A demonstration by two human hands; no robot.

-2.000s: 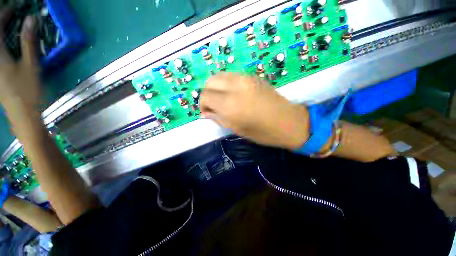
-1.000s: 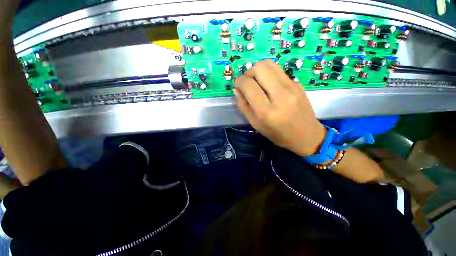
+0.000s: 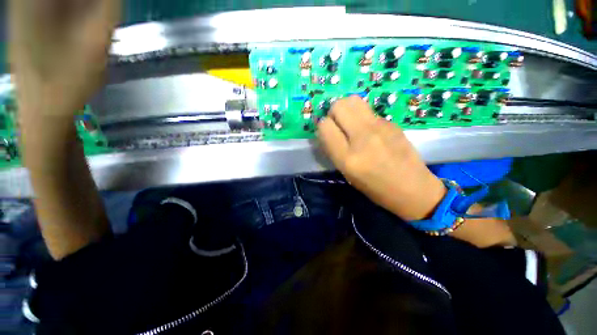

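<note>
A long green circuit board (image 3: 406,82) lies across the silver conveyor rails, carrying rows of small capacitors, red-brown parts and blue parts. My right hand (image 3: 373,147) is over its lower front edge, left of the middle, fingers bent down at the board; the fingertips are hidden, so I cannot tell if they hold a part. A blue wrist strap (image 3: 452,212) and a beaded bracelet are on that wrist. My left hand (image 3: 62,46) is raised at the upper left, blurred and cut off by the top edge; what it holds cannot be seen.
The near metal rail (image 3: 216,160) runs across in front of my body. Another green board (image 3: 91,134) is partly behind my left forearm. A yellow patch (image 3: 230,75) shows between the rails. A blue bin (image 3: 481,171) and cardboard boxes (image 3: 540,222) are below the rail at the right.
Since one second ago, my left hand has come into view at the upper left. The board shows slightly lower. My right hand stays at the board's front edge; the blue bin left the upper-left view earlier.
</note>
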